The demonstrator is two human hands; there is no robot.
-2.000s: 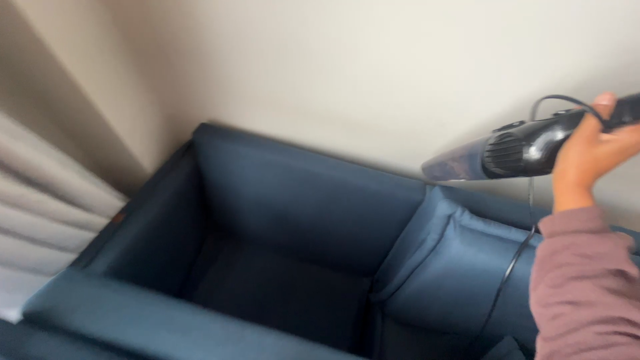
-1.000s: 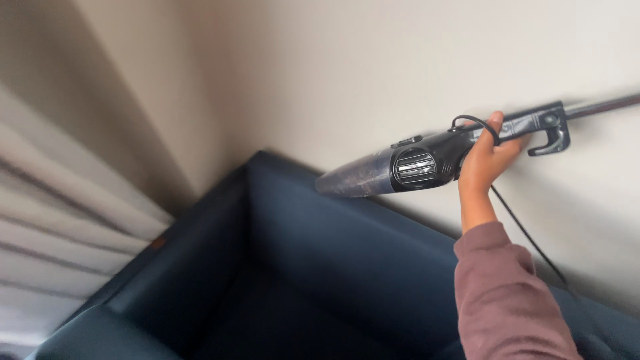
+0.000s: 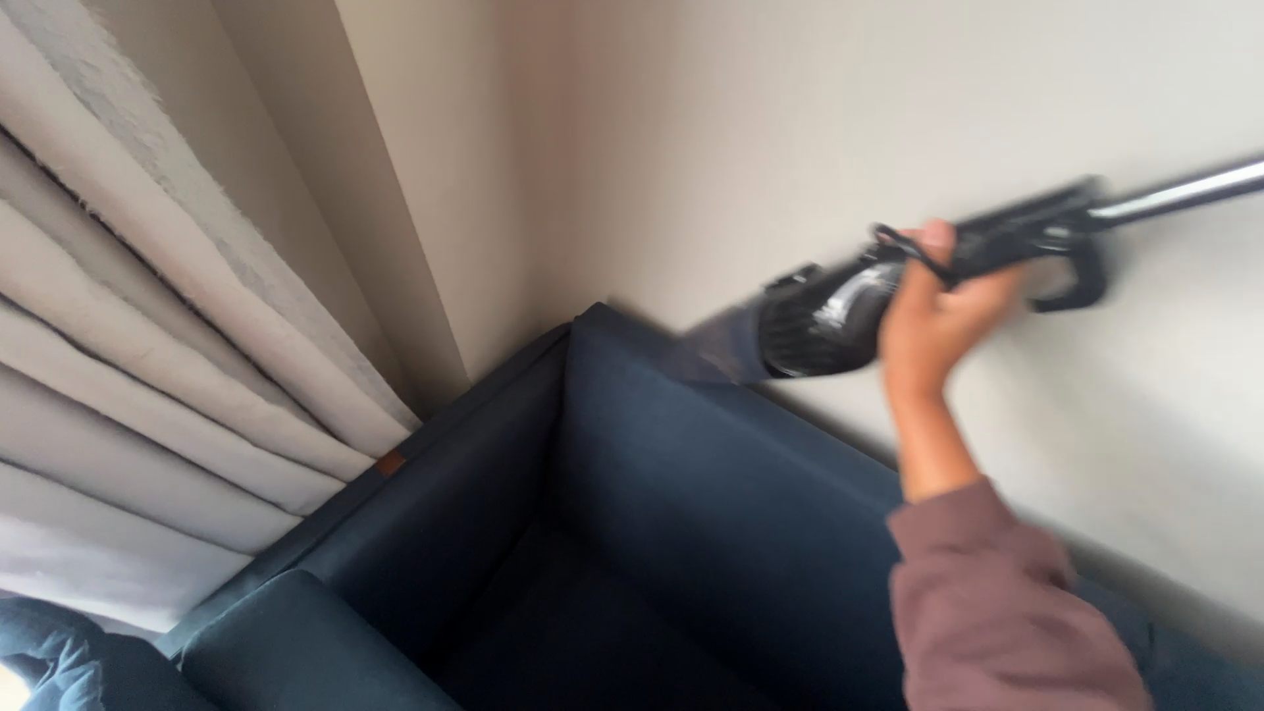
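My right hand [image 3: 938, 316], in a mauve sleeve, grips the black handle of a stick vacuum cleaner [image 3: 829, 321]. A loop of its black cord passes over my fingers. The clear, tapered nozzle end points left and down at the top edge of the blue sofa's back [image 3: 721, 425], close to the corner; blur hides whether it touches. From the handle's other end a metal tube [image 3: 1185, 196] runs out to the right. My left hand is not in view.
Pale curtains [image 3: 178, 326] hang at the left beside the sofa's side [image 3: 444, 513], which carries a small brown tag [image 3: 391, 462]. A beige wall [image 3: 790, 118] rises behind the sofa. Blue fabric [image 3: 69, 662] shows at the lower left.
The sofa cushion seen two seconds ago has left the view as the view shifted. The metal tube and the hooked part of the handle, out of view at first, now show. My right hand keeps its grip.
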